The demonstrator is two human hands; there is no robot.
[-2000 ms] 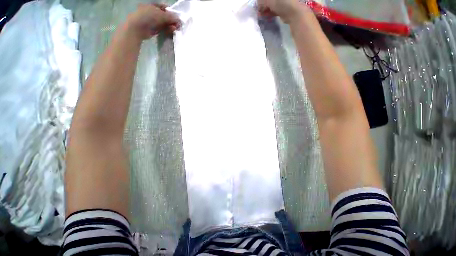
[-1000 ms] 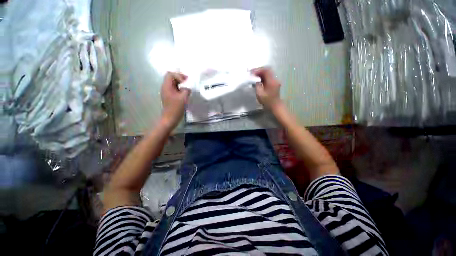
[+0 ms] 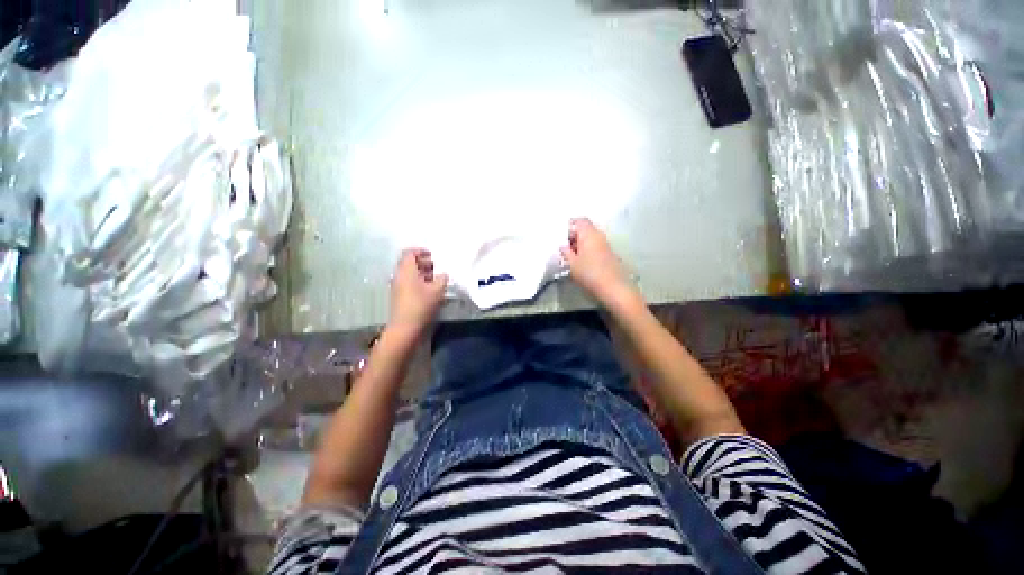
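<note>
A folded white T-shirt (image 3: pixel 526 261) lies at the table's front edge, its neckline towards me with a small dark neck label showing. Its far part is lost in bright glare. My left hand (image 3: pixel 420 290) is at the shirt's left shoulder corner, fingers curled; the glare hides how much cloth it pinches. My right hand (image 3: pixel 591 261) holds the right shoulder corner between thumb and fingers.
An unpacked shirt pile (image 3: pixel 180 225) lies at the left of the pale table (image 3: pixel 337 67). A bagged shirt stack (image 3: pixel 865 169) lies at the right, with a black phone (image 3: pixel 716 81) beside it. Red scraps lie below the table.
The shirt went from a long strip to a short folded piece, its neckline brought to the near edge. My hands came from the far end of the table to near me.
</note>
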